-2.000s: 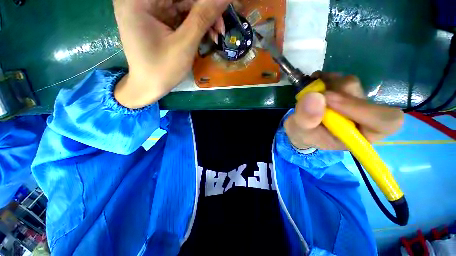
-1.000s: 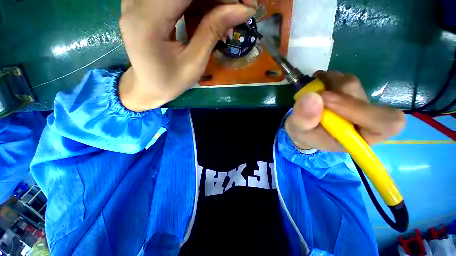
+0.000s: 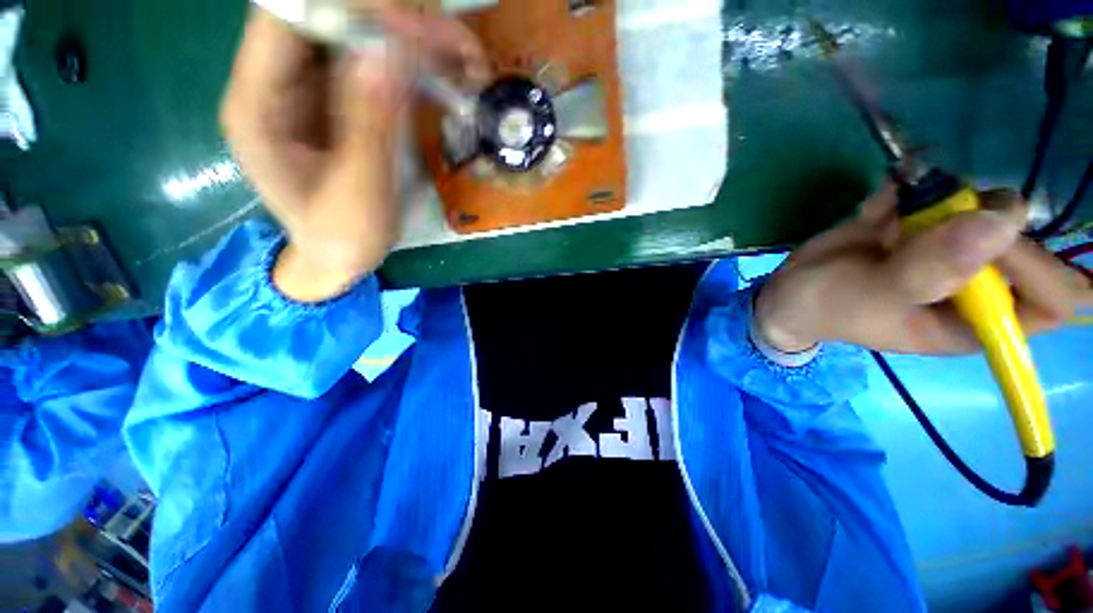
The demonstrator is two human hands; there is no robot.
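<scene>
A round black board assembly with bright pads and a pale centre sits in the seat of the orange-brown jig. The jig lies on a white pad. My left hand is blurred, raised at the left of the jig. Something thin and pale shows blurred at its fingers; I cannot tell what it is or whether the hand grips it. My right hand holds the yellow soldering iron at the right, its tip over the green bench, away from the board.
A solder spool on its stand is at the left bench edge. A small dark unit lies at the upper left, near a white scrap. Black cables and a dark blue box are at the far right.
The iron in my right hand has moved right, away from the board. My left hand has moved left off the board, uncovering it. The view has shifted, and the jig appears further left.
</scene>
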